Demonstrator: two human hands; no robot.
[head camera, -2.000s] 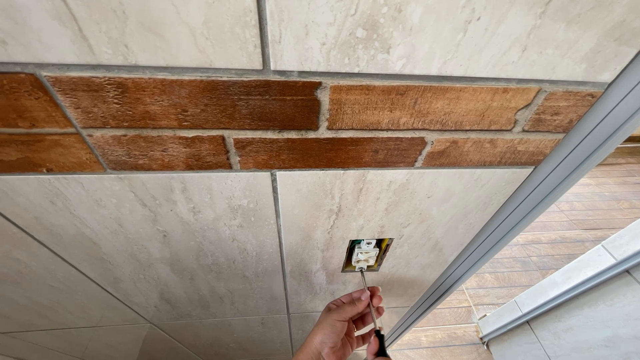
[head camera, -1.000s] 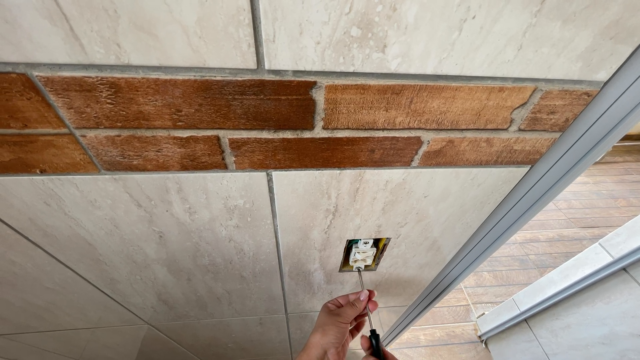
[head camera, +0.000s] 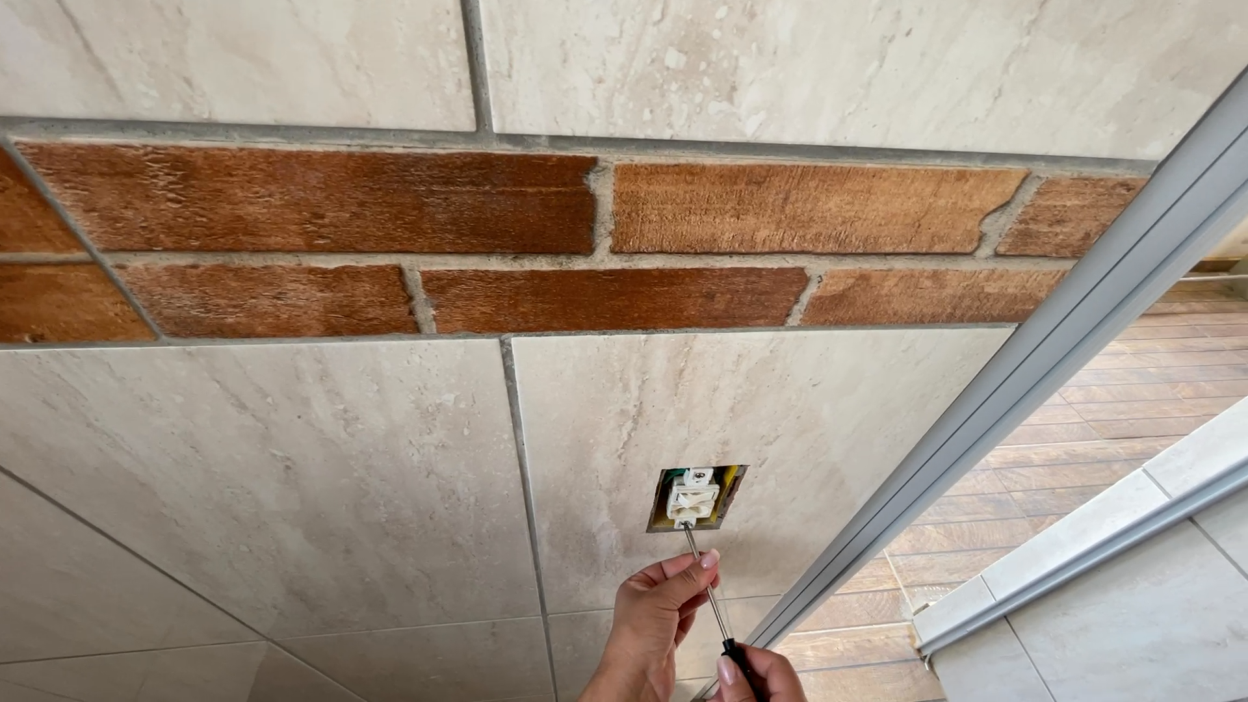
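Note:
A white electrical outlet sits in a rectangular wall box opening, with green and yellow wires showing beside it. The tip of a screwdriver meets the screw at the outlet's lower tab. My left hand pinches the metal shank between thumb and fingers, just below the outlet. At the bottom edge of the view my right hand holds the black handle, partly cut off by the frame.
Beige marbled tiles cover the wall around the box. A band of brown brick-look tiles runs across above it. To the right stands a grey metal frame, with a wood-look floor beyond it.
My right hand shows more at the bottom of the view, around the black handle. The screwdriver's tip stays at the outlet's lower tab, and my left hand stays on the shank.

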